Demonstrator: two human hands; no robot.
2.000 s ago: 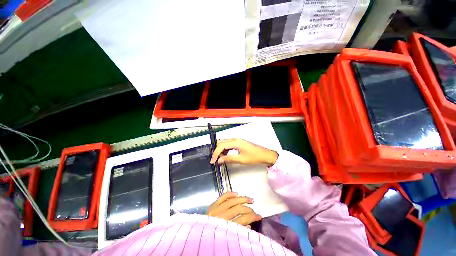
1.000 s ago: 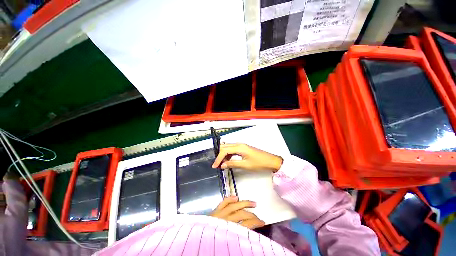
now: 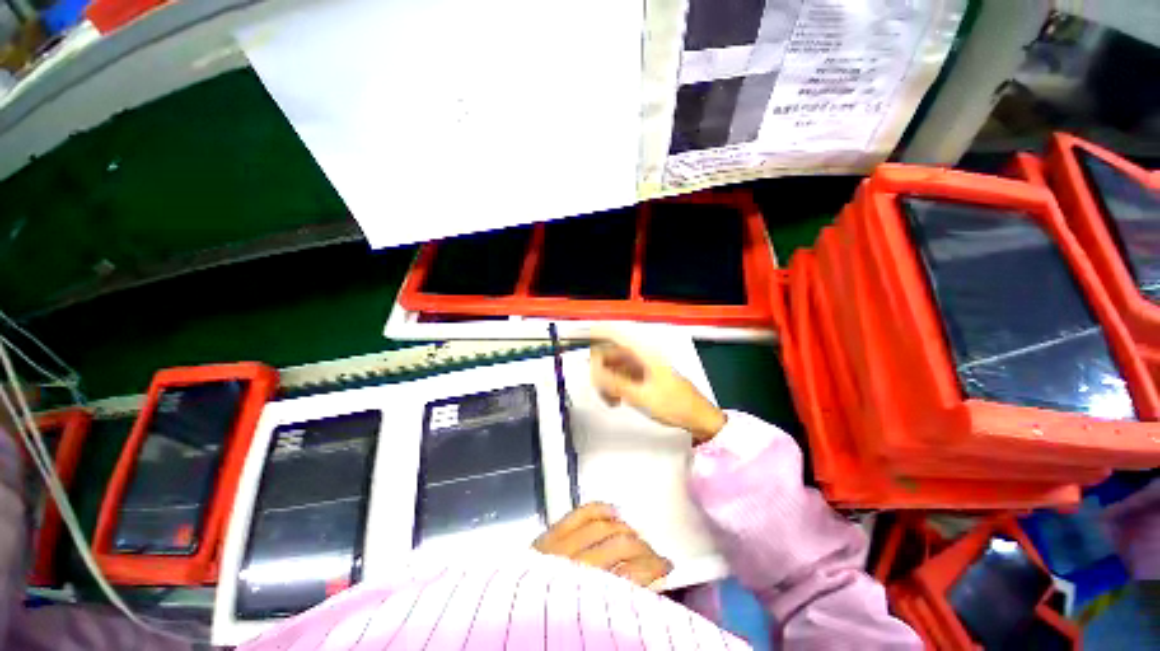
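Observation:
A tablet (image 3: 566,420) is held edge-on and shows as a thin upright black bar over the right part of a white foam tray (image 3: 400,471). My left hand (image 3: 603,543) grips its lower end; the wrist is hidden by my chest. My right hand (image 3: 642,382) is blurred, beside the bar's upper part on the right and apart from it, fingers loosely bent, with nothing seen in it. Two dark tablets, one at the left (image 3: 309,509) and one in the middle (image 3: 480,464), lie in the tray's slots.
A red tray with one tablet (image 3: 261,445) stands at left, near white cables (image 3: 51,471). A red three-slot tray (image 3: 585,309) lies behind on a white one. A tall red tray stack (image 3: 878,382) stands at right. Paper sheets (image 3: 471,115) hang above. More red trays are at lower right.
My right hand has let go of the tablet and moved off to the right. The tablet has turned more edge-on, now a thinner bar. My left hand keeps its lower end.

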